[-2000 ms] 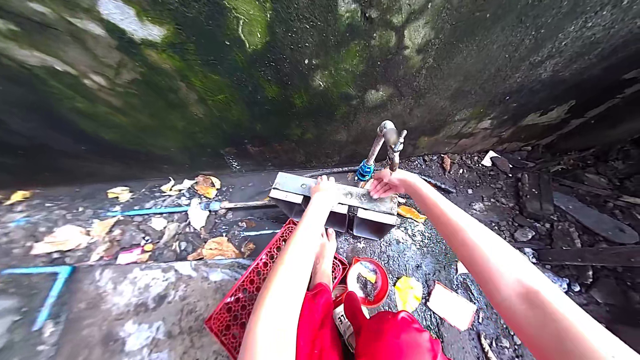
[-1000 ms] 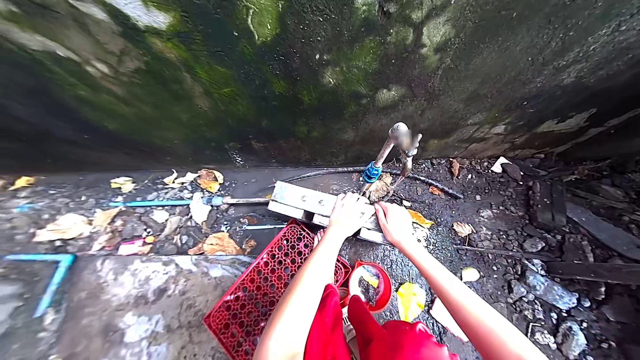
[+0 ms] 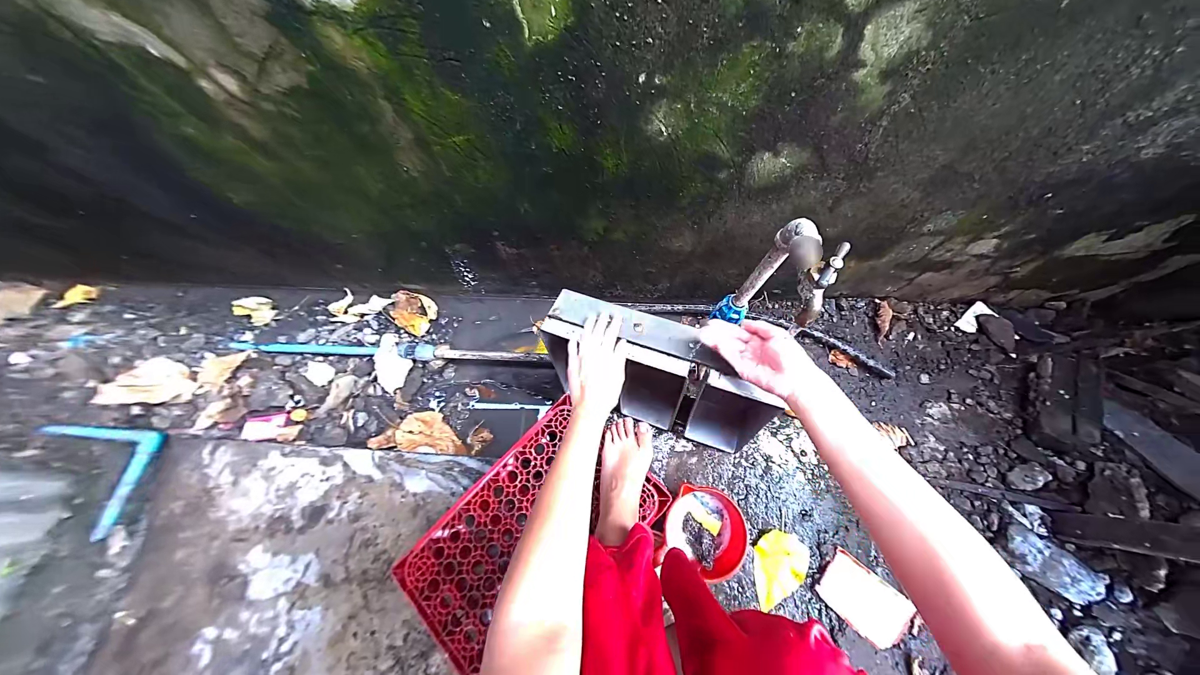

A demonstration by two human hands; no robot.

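A grey metal box-like piece with open compartments (image 3: 656, 396) is tilted in front of the tap (image 3: 814, 281), its hollow side facing me. My left hand (image 3: 597, 364) grips its upper edge left of the middle, fingers over the top face. My right hand (image 3: 755, 354) lies at its right end, palm turned up and fingers apart, touching or very close to the edge; which of the two cannot be told. The tap's pipe has a blue fitting (image 3: 728, 309) just behind my right hand.
My bare foot rests on a red plastic crate (image 3: 478, 534). Beside it stands a red bowl (image 3: 734, 536) with a yellow and dark thing inside. A mossy wall (image 3: 562, 141) rises behind. Blue pipe (image 3: 309, 349), leaves, rubble and a pale block (image 3: 864, 598) lie around.
A second ago the metal piece lay lower with both hands close together on it. Now it is tilted up, its compartments show, and my right hand has moved right, palm up.
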